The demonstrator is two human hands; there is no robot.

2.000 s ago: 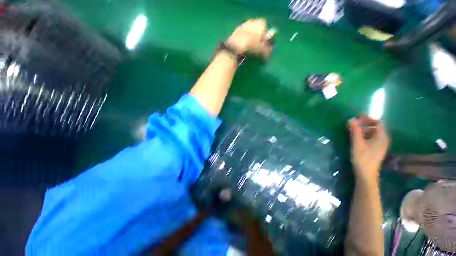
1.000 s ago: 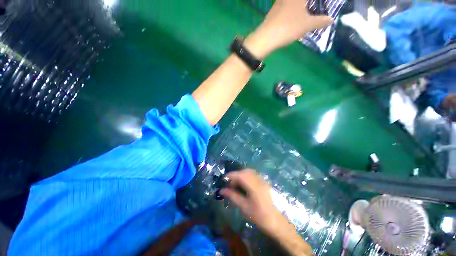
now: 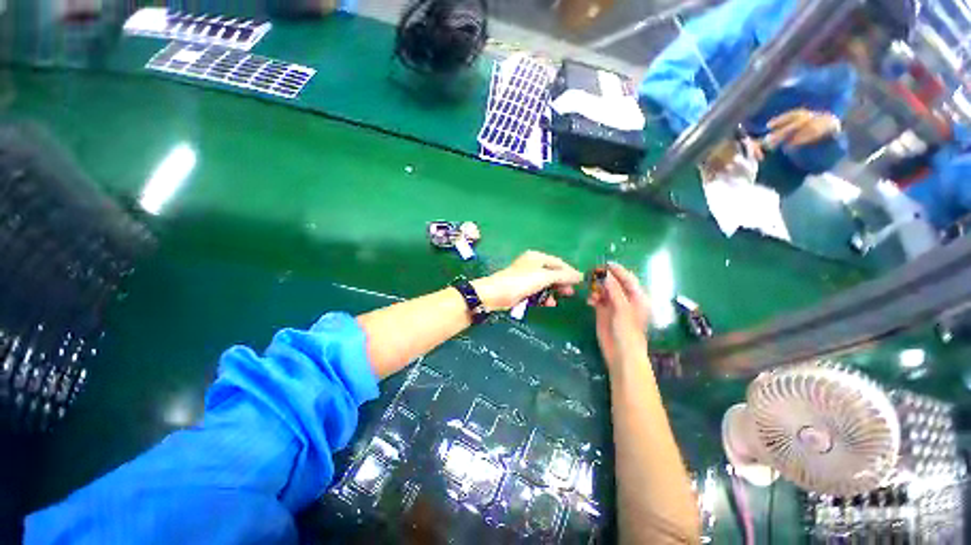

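My left hand [image 3: 529,281], with a dark band on the wrist, holds a small dark unit [image 3: 543,297] with a white tab [image 3: 519,310] sticking out below. My right hand [image 3: 622,302] is just right of it and pinches a small dark and orange-gold part [image 3: 598,279] at the fingertips. The two parts are apart; their details are too small to tell. A clear blister tray [image 3: 479,426] with moulded pockets lies below my hands. A partly assembled unit [image 3: 455,236] with a pale disc and white tab lies on the green belt [image 3: 309,192].
Another dark unit [image 3: 694,317] lies right of my right hand. A white fan [image 3: 820,431] and slanting metal post [image 3: 809,314] stand at right. Stacked trays [image 3: 53,277] are at left. Gridded sheets [image 3: 516,110], a black box [image 3: 596,122] and a black fan [image 3: 441,34] are across the belt. A person's hands [image 3: 799,128] show upper right.
My left hand has come back from the far side and now holds a unit. My right hand has risen from the tray to beside it with a small part. The view has shifted.
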